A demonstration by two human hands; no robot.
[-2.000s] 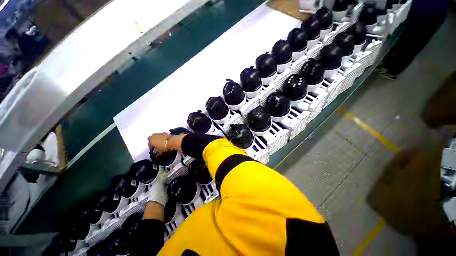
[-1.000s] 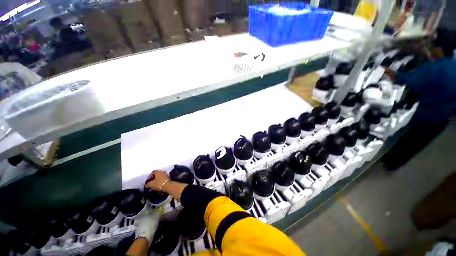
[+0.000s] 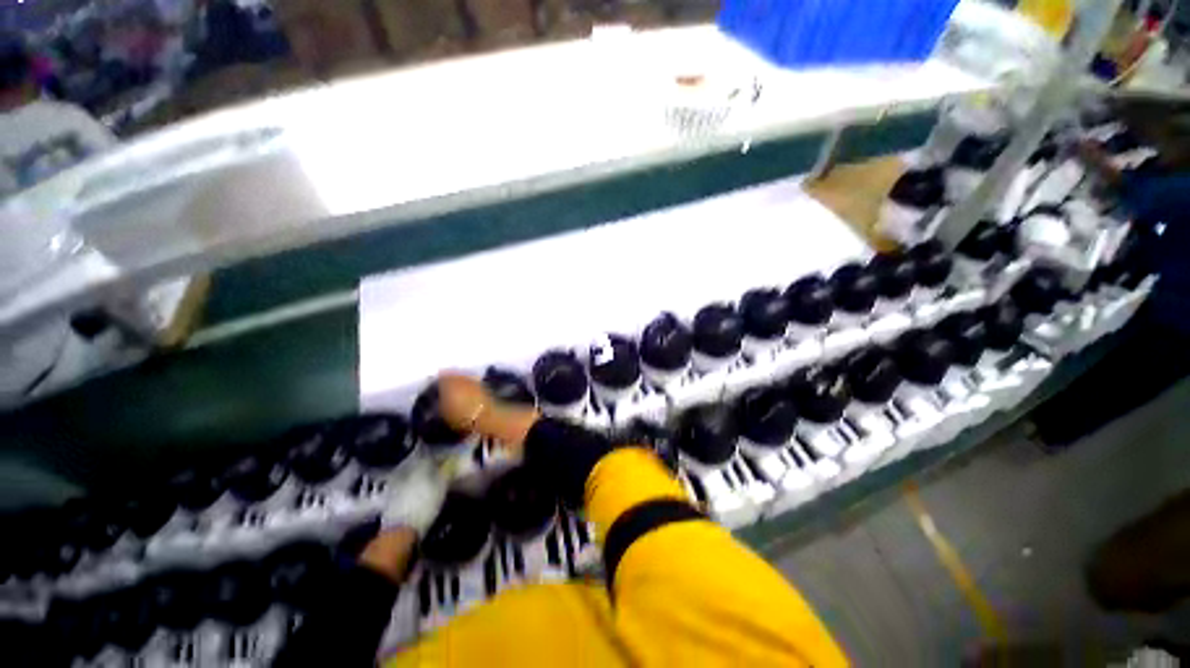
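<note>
Two long rows of glossy black dome cameras (image 3: 717, 329) stand on white bases in white racks (image 3: 741, 485). My bare right hand (image 3: 466, 405), with a thin bracelet, rests on the top of one black camera head (image 3: 432, 415) in the back row. My gloved left hand (image 3: 415, 496) is low beside the white base of the same camera, between the rows. Its fingers are blurred, and whether it grips the base cannot be told.
A white sheet (image 3: 561, 283) lies behind the rows on the green bench (image 3: 281, 369). A raised white shelf (image 3: 483, 137) holds a blue crate (image 3: 842, 29), a small white basket (image 3: 698, 115) and a white tray. A metal post (image 3: 1037, 131) and a person in dark blue (image 3: 1164, 215) are at the right.
The view has tilted and shifted, so the rows and hands sit differently in the picture. My right hand stays on a black camera head and my gloved left hand stays beside it.
</note>
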